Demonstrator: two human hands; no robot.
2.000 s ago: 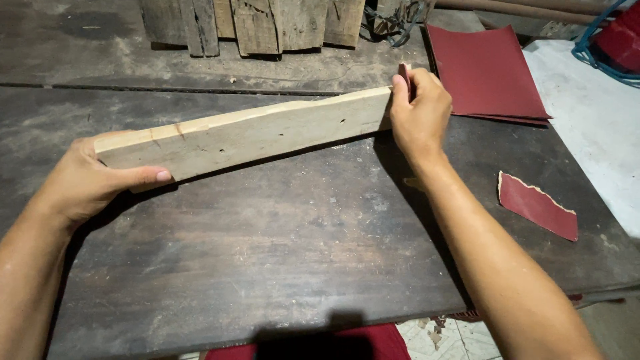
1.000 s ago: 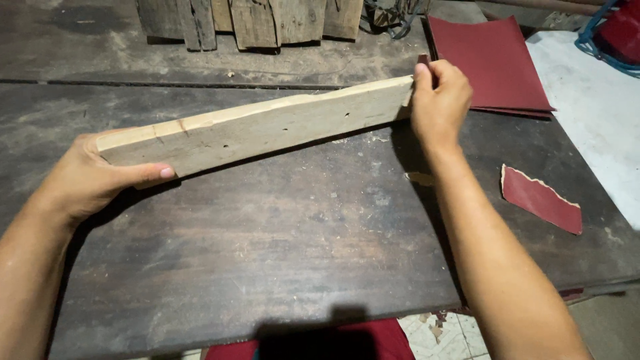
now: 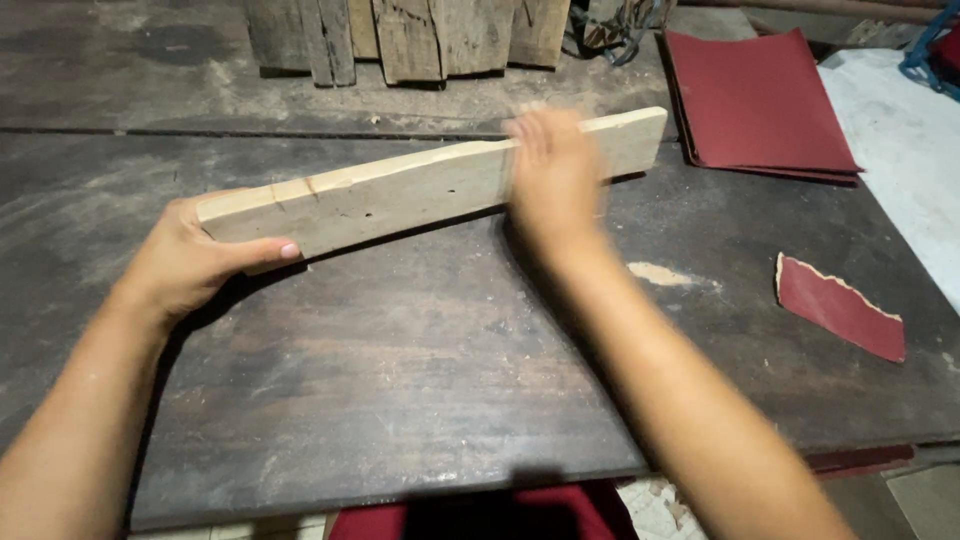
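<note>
A pale wooden board stands on its long edge, slanting up to the right across a dark wooden table. My left hand grips its left end, thumb across the near face. Blurred by motion, my right hand lies over the top edge, right of the board's middle. Whatever is under its fingers is hidden now; a small reddish-brown piece showed there in the earlier frames. A torn piece of red sandpaper lies to the right, near a pale patch on the tabletop.
Red sandpaper sheets lie stacked at the back right, beside a white surface. Rough wooden boards lie at the back, with a tangle of dark cord or wire near them. The table's front edge runs close to me.
My right hand has moved left along the board from its right end, which now shows. My left hand keeps its grip on the left end.
</note>
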